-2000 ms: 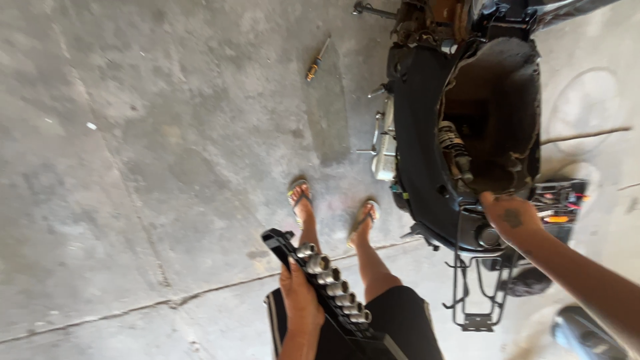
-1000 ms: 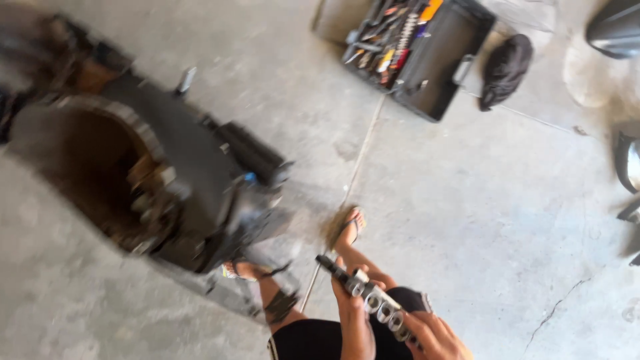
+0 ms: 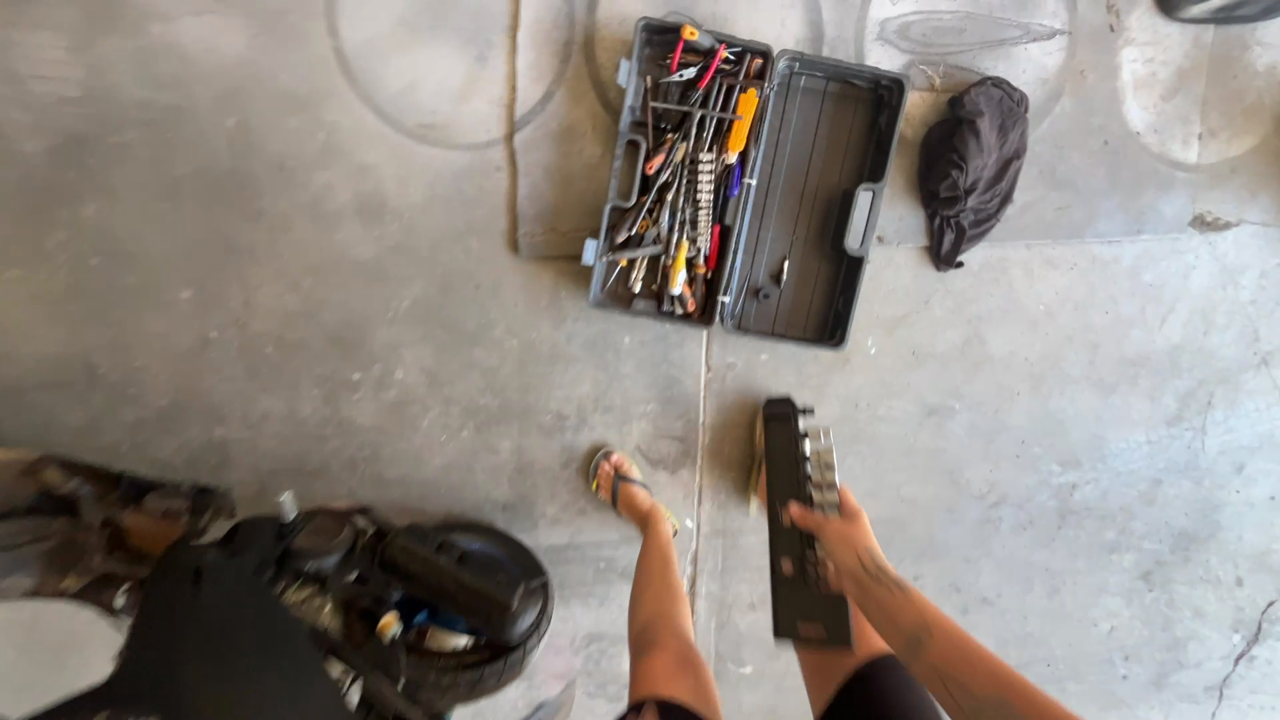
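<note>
My right hand comes in from the lower right and is closed around a black socket holder, its thumb across the black face. Chrome sockets stand in a row along the holder's right side; the fingers hide some of them. The holder is roughly upright in view, over my right leg and foot. My left hand does not show. Farther up on the floor lies an open black plastic toolbox, its left half filled with pliers, screwdrivers, wrenches and a rail of small sockets.
At lower left stands a partly stripped scooter with black body panels and a rear wheel. A crumpled black cloth lies right of the toolbox. My sandalled left foot is on the concrete floor near a joint line.
The left hand, on the socket holder in both earlier frames, is out of sight. The right hand, at the scooter two seconds ago, now grips the holder. The view has swung strongly to the toolbox.
</note>
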